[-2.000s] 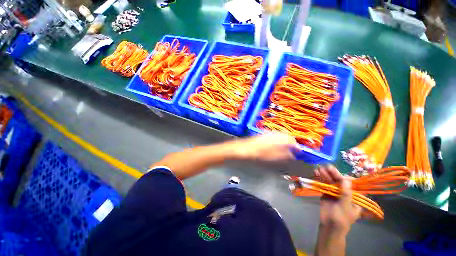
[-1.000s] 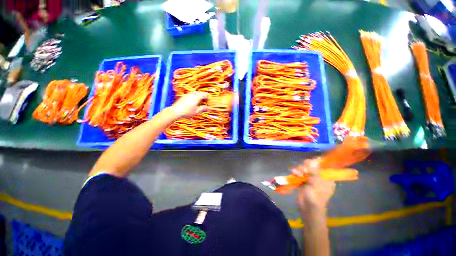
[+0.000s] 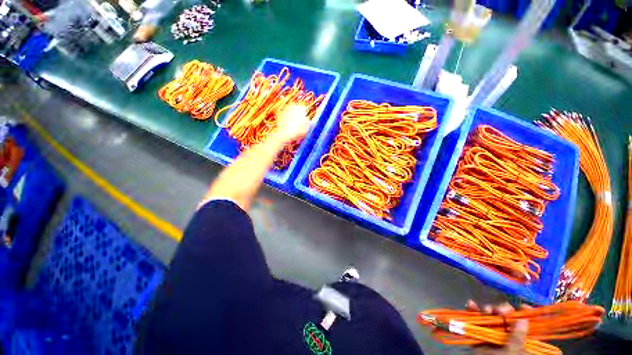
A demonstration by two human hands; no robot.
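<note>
My left hand (image 3: pixel 292 125) reaches over the coils in the leftmost blue bin (image 3: pixel 216 147); it is blurred, and its fingers and any grip cannot be made out. My right hand (image 3: pixel 509 326), low at the right and partly hidden, is closed around orange coiled cables (image 3: pixel 568 320) in front of the bench edge. The middle bin (image 3: pixel 443 114) and the right bin (image 3: pixel 569 208) also hold orange coils.
A loose coil pile (image 3: pixel 197 90) and a grey-white scale (image 3: pixel 141 64) lie left of the bins. Straight wire bundles (image 3: pixel 601 208) lie at the right. A small blue bin with white paper (image 3: pixel 391 17) stands behind. Blue pallets (image 3: pixel 93 277) are on the floor.
The view has turned, so the bins appear tilted. My left hand has moved from the middle bin to the leftmost bin. My right hand still holds coiled cables, lower in the picture.
</note>
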